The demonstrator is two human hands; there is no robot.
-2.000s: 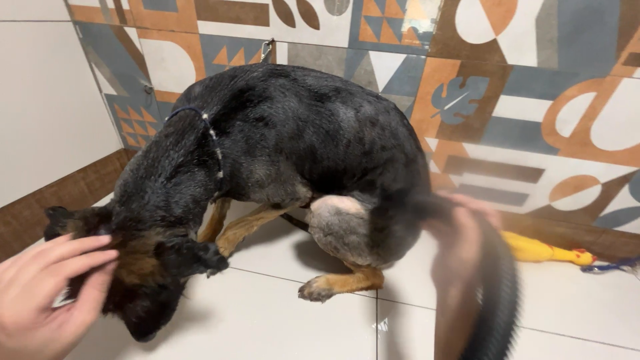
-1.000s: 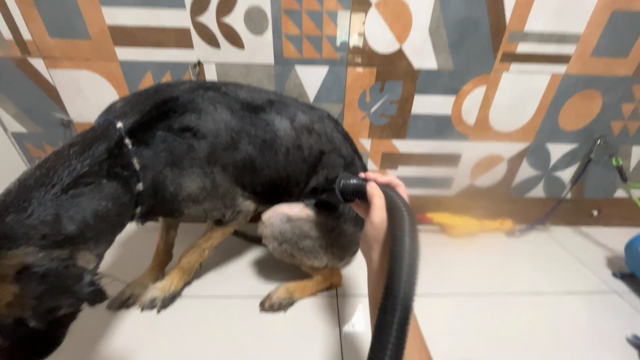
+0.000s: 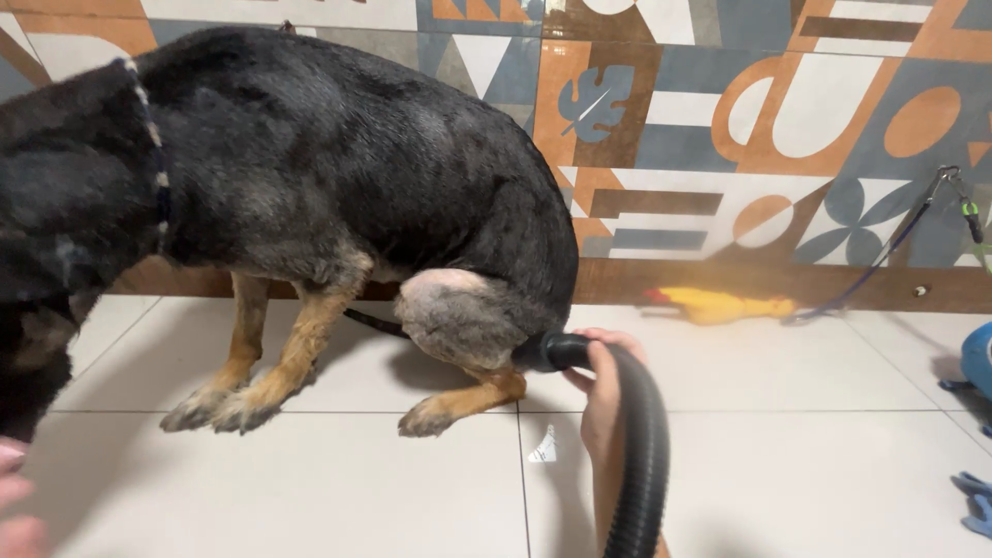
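Observation:
A black and tan dog (image 3: 349,155) crouches on the tiled floor with its back arched and its head low at the left edge, partly cut off. Round its neck runs a thin cord (image 3: 159,155) in dark and pale colours. My right hand (image 3: 608,380) grips a black ribbed hose (image 3: 647,434) near its nozzle (image 3: 546,351), whose end is at the dog's hind leg, by the hock. Only blurred fingertips of my left hand (image 3: 15,496) show at the lower left edge, below the dog's head; whether they touch anything is hidden.
A yellow rubber chicken (image 3: 721,304) lies along the patterned tile wall (image 3: 682,194). Right of it a leash (image 3: 876,267) with a metal clip hangs against the wall. Blue objects (image 3: 978,360) stand at the right edge. A small white scrap (image 3: 544,446) lies on the floor.
The nozzle in my right hand has gone from the dog's rump down to its lower hind leg. My left hand was at the dog's head two seconds ago. The view has shifted and come closer.

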